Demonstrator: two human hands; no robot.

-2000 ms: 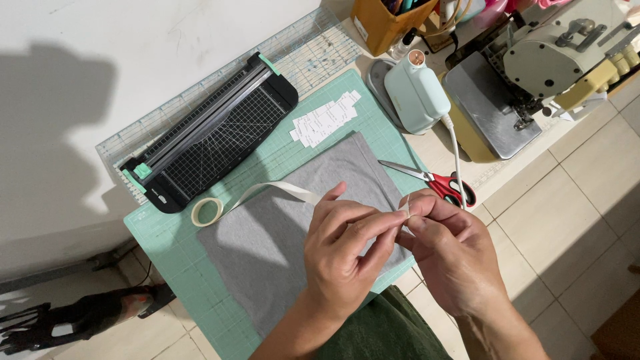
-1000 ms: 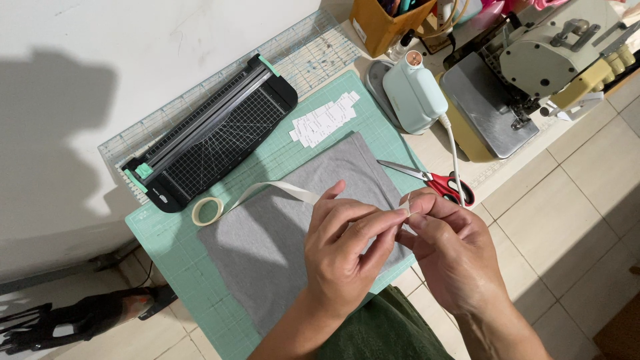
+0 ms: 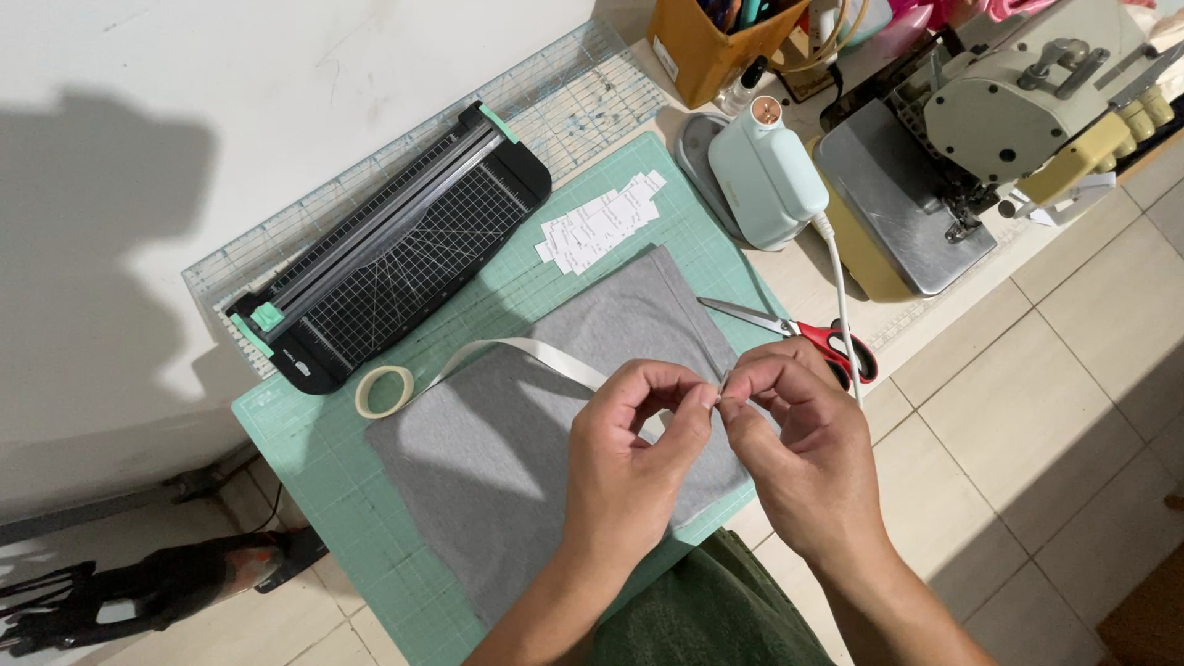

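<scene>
A pale elastic-like band (image 3: 546, 354) runs over folded grey fabric (image 3: 490, 435) to my left hand (image 3: 638, 453), whose thumb and index finger pinch its end. My right hand (image 3: 805, 444) meets it fingertip to fingertip, pinching something small and thin between the tips; what exactly is too small to tell. Both hands are above the right part of the fabric. Beside the band's far end lies a roll of cream tape (image 3: 384, 392). Red-handled scissors (image 3: 814, 340) lie partly behind my right hand, blades toward the upper left.
The fabric lies on a green cutting mat (image 3: 324, 453). Beyond are a black paper trimmer (image 3: 398, 250), a clear ruler (image 3: 592, 74) and overlapping paper slips (image 3: 606, 222). At the right stand a mint mini iron (image 3: 768, 176) with a white cord and an overlock sewing machine (image 3: 999, 120).
My left hand has turned, its fingers now curled with the thumb raised against the index finger. The hands' fingertips remain together. The surrounding tools have stayed put.
</scene>
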